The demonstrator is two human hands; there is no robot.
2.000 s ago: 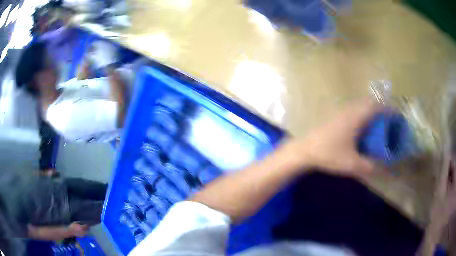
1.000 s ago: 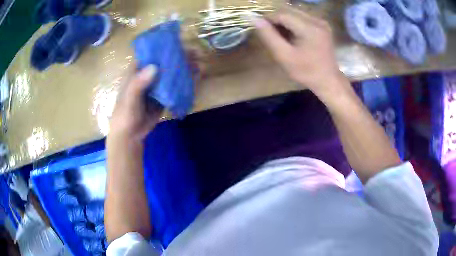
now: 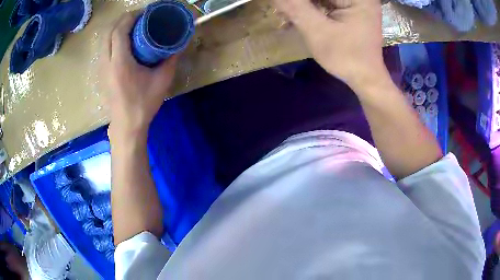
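Note:
My left hand (image 3: 134,82) is shut on a blue tube body (image 3: 143,50) near the top of the view, its dark round mouth turned up toward me. My right hand (image 3: 340,41) is at the top, partly cut off by the frame edge. A thin pale swab (image 3: 225,9) runs from near my right fingertips to the right side of the tube's rim; its tip is at or beside the rim. The end of the swab at my right fingers is at the picture's edge.
Blue tubes with white frilly rims (image 3: 41,33) lie at the upper left of the tan table (image 3: 66,98). Pale rings (image 3: 458,13) are at the upper right. A blue tote (image 3: 49,178) with blue tubes is at lower left. A second blue bin (image 3: 433,60) holds small white parts. A person's white-clothed body (image 3: 46,240) shows lower left.
My left hand has turned the tube so its mouth faces me and moved up. My right hand has moved slightly up, and a swab now reaches from it to the tube. The view has shifted down.

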